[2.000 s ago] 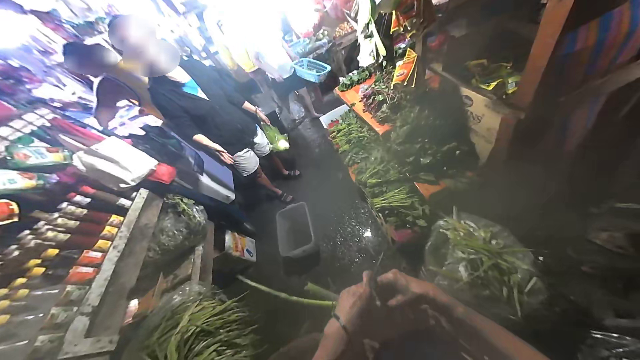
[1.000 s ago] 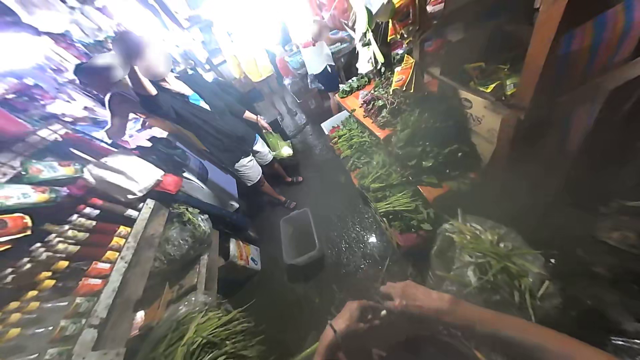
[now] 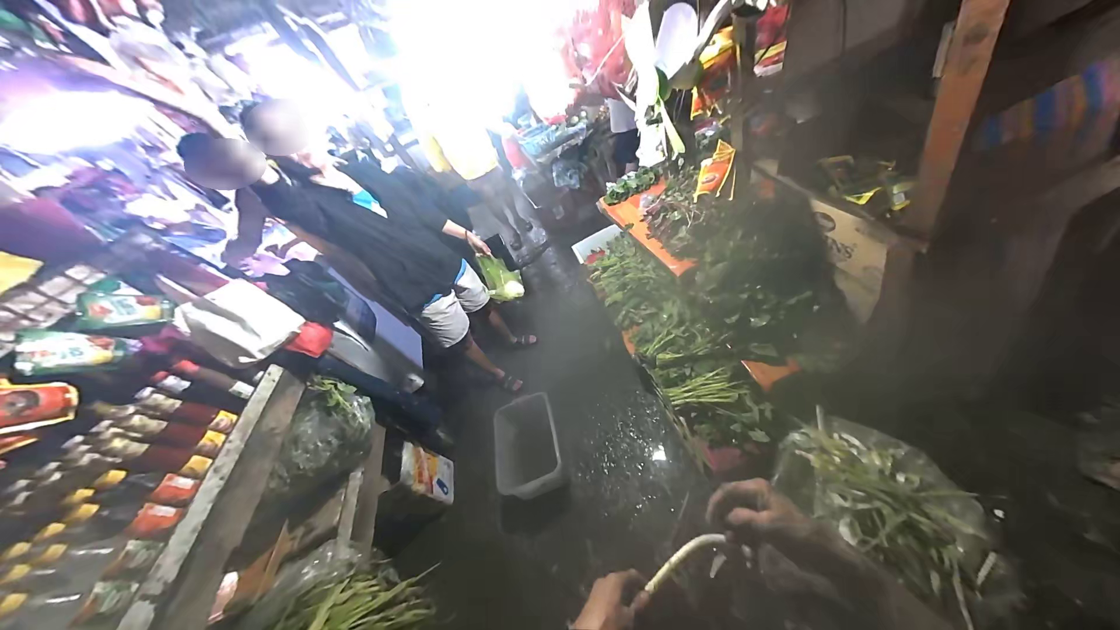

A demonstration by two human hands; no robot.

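Low in the head view, my left hand (image 3: pixel 612 598) grips one end of a pale, bent vegetable stalk (image 3: pixel 681 560). My right hand (image 3: pixel 759 516) is at the stalk's other end, fingers curled around it; something small and pale hangs just below. To the right of my right hand sits a clear plastic bag (image 3: pixel 884 490) of cut green stems and trimmings. Long green leafy stalks (image 3: pixel 359 604) lie in plastic at the bottom left.
A grey plastic tub (image 3: pixel 529 446) stands on the wet floor. Leafy greens (image 3: pixel 691 324) cover a stall on the right. Bottles (image 3: pixel 166 446) stand behind a wooden rail (image 3: pixel 210 507) on the left. A person in dark clothes (image 3: pixel 367 236) holds a green bag (image 3: pixel 500 278).
A long stalk stretched left from my hands two seconds ago; now a short bent piece is between them. My hands have moved apart since one second ago.
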